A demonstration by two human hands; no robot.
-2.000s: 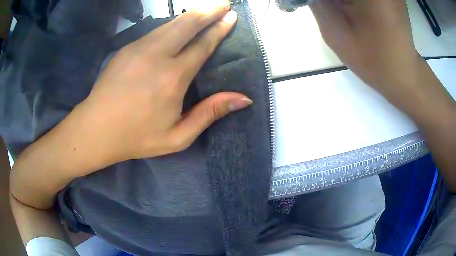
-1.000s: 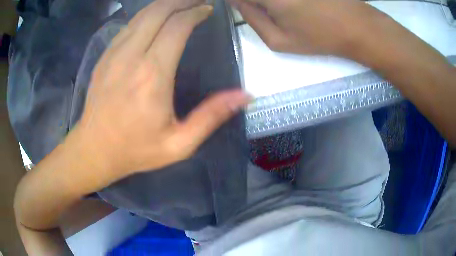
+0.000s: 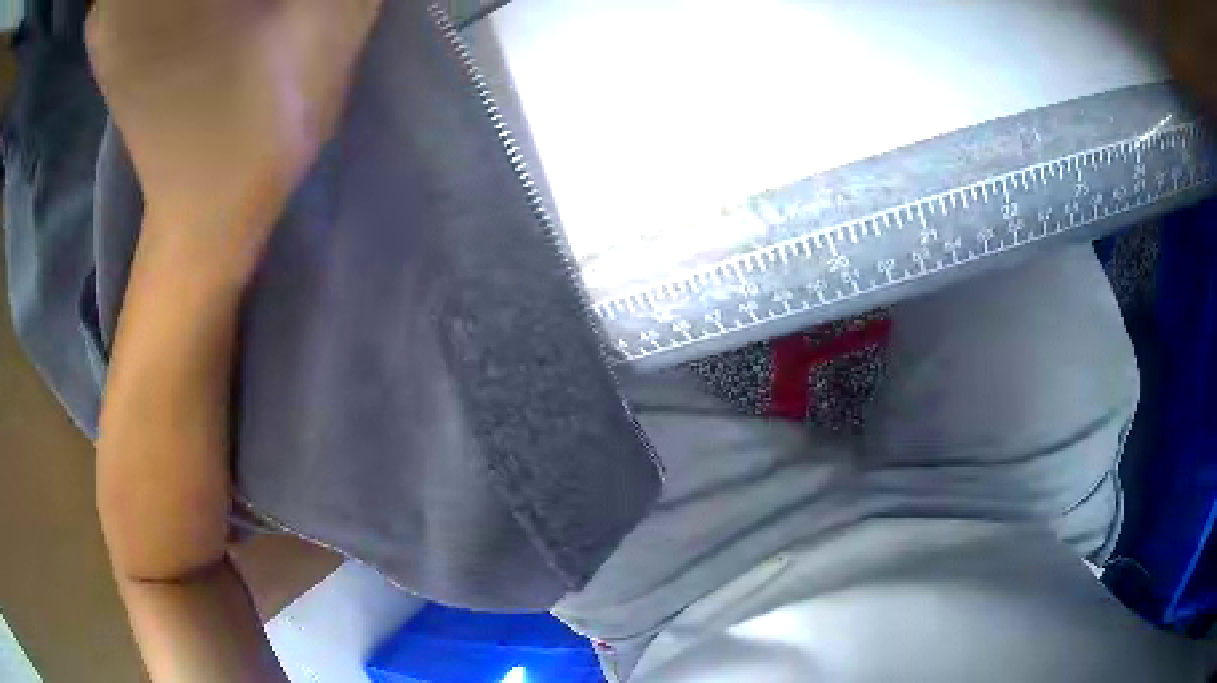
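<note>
A dark grey garment (image 3: 360,334) hangs over the table's front edge at the left. The silvery zipper teeth (image 3: 514,147) run down its right edge, and its lower corner rests over the wearer's lap. My left hand (image 3: 234,80) is at the top left over the garment, its fingers cut off by the top edge, so its grip is hidden. A dark brown blur in the top right corner may be part of my right hand or arm; it is too unclear to tell. The needle area is out of view.
The white table (image 3: 747,107) has a ruler strip (image 3: 921,240) along its curved front edge. Grey-clad legs (image 3: 988,360) and a speckled surface with a red mark (image 3: 790,374) are below. Blue plastic shows at the right (image 3: 1181,440) and bottom left (image 3: 487,643).
The view has shifted toward the table's front edge and lap. My left hand has moved up and left in the picture. My right hand has left the upper middle. The garment's lower corner now shows.
</note>
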